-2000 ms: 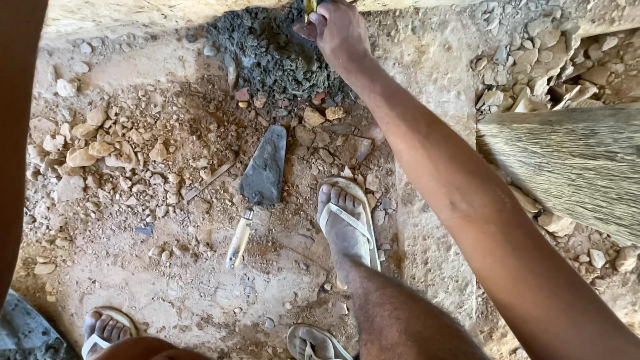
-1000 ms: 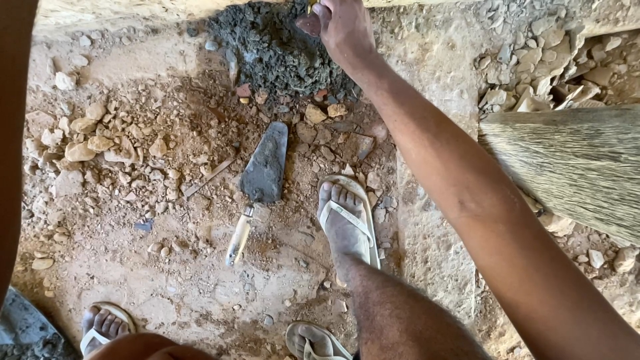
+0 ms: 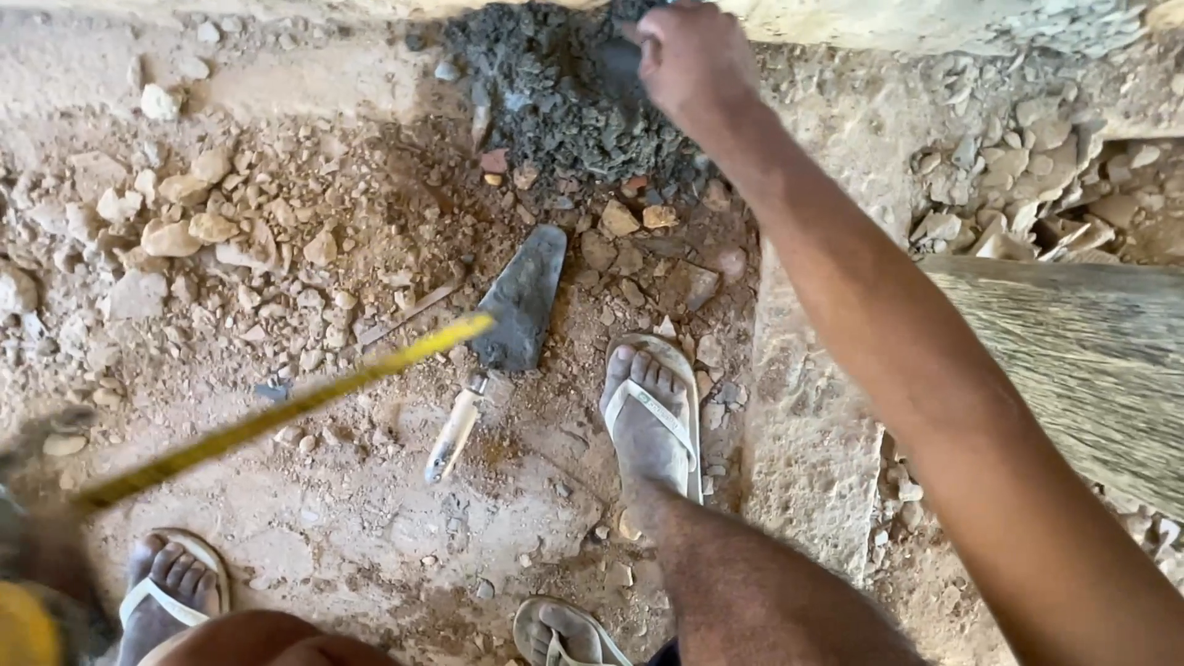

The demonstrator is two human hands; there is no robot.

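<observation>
At the lower left edge is my blurred left hand (image 3: 51, 546), closed around a tape measure (image 3: 28, 624) with a yellow case. Its yellow blade (image 3: 287, 421) slants up to the right, the free end in front of a pointing trowel (image 3: 523, 301) lying on the rubble. That trowel has a mortar-smeared blade and a pale handle. My right hand (image 3: 698, 60) is at the top, fingers curled, over the right side of a heap of wet grey mortar (image 3: 564, 102). A smooth grey patch shows beside its fingers; whether it holds anything is not clear.
Stones (image 3: 171, 239) and loose rubble cover the ground at left. Sandalled feet stand at the centre (image 3: 652, 416), lower left (image 3: 176, 592) and bottom (image 3: 564, 634); whose each is cannot be told. A weathered board (image 3: 1064, 361) lies at right, below broken flakes. A pale wall base (image 3: 888, 23) borders the top.
The yellow blade was by my right hand's fingers at the top; its end is now away from that hand, above the trowel. My left hand and the tape case have come into view at lower left.
</observation>
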